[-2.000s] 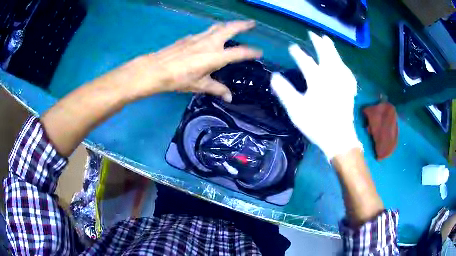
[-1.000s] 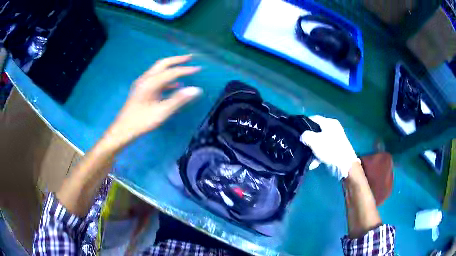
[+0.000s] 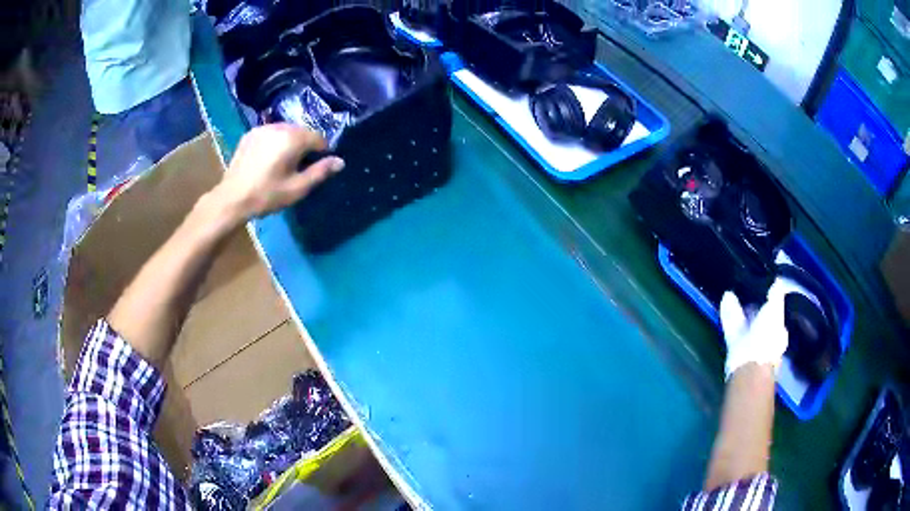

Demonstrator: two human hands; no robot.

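Note:
My bare left hand (image 3: 271, 172) is at the near corner of a stacked black insert (image 3: 384, 165) at the upper left, fingers curled at its rim and thumb against the dotted outer wall. Clear bagged contents show in that insert's hollow. My gloved right hand (image 3: 755, 329) holds the near end of another black insert (image 3: 713, 215), which is tilted over a blue-rimmed tray (image 3: 810, 404) on the conveyor. This insert has a clear bag with a red spot in its far hollow. Black headphones (image 3: 810, 324) lie on that tray, beside my right hand.
Another blue-rimmed tray (image 3: 571, 175) carries headphones (image 3: 584, 115) and a black insert (image 3: 524, 40). A third tray (image 3: 866, 449) is at the lower right. An open carton (image 3: 225, 329) with shiny bundles (image 3: 264, 434) stands beside the bench edge. A pale cloth-like shape (image 3: 135, 50) is at the upper left.
The view has turned left. The insert with the red-spotted bag has moved from the bench to the tray at right, in my right hand. My left hand has moved to the stacked insert.

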